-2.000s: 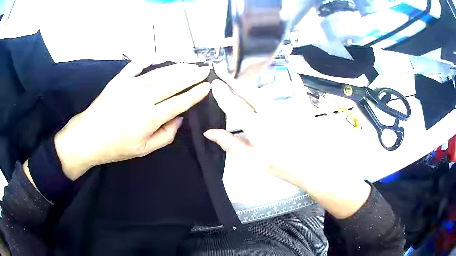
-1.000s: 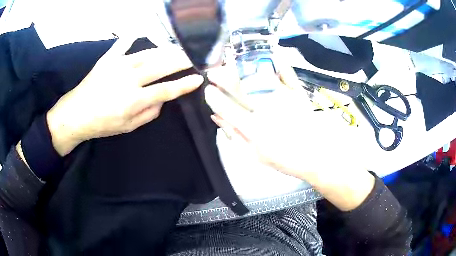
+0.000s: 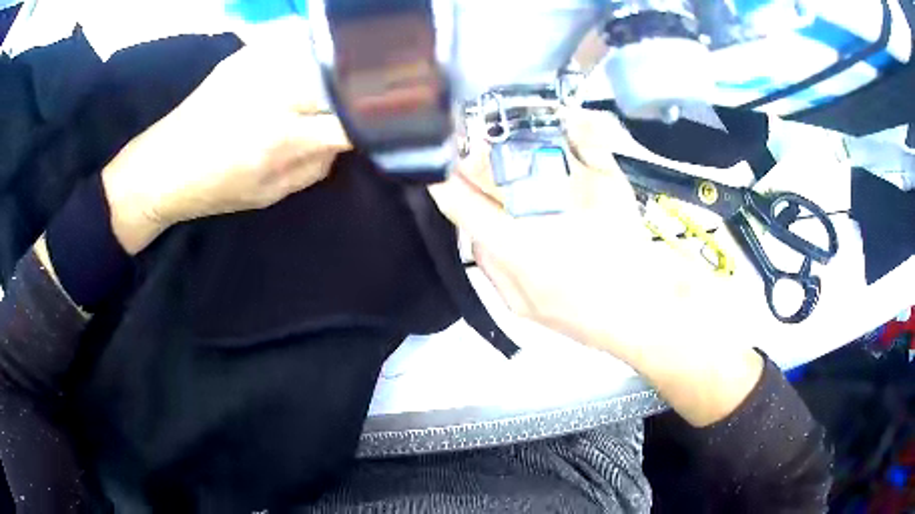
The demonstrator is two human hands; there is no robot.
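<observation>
The black fabric panel (image 3: 291, 271) lies across the left of the table and hangs over its front edge. A narrow black band (image 3: 464, 291) runs along the panel's right side, its free end over the table. My left hand (image 3: 236, 141) rests on the panel with its fingers bent, fingertips partly hidden behind the blurred machine end plate (image 3: 389, 85). My right hand (image 3: 562, 261) lies right of the band, thumb side at its edge near the end plate; its other fingers reach behind the clear-blue guard (image 3: 532, 179). The needle area is hidden.
Black shears (image 3: 742, 206) lie right of my right hand, with yellow-handled snips (image 3: 702, 241) beside them. Black offcuts (image 3: 888, 226) lie at the far right. A ruler tape (image 3: 502, 430) follows the curved front edge. The white machine head (image 3: 652, 75) is above.
The panel and band have moved up and away from me, and the band's free end has left the front edge. My left hand has moved up and its fingers have bent.
</observation>
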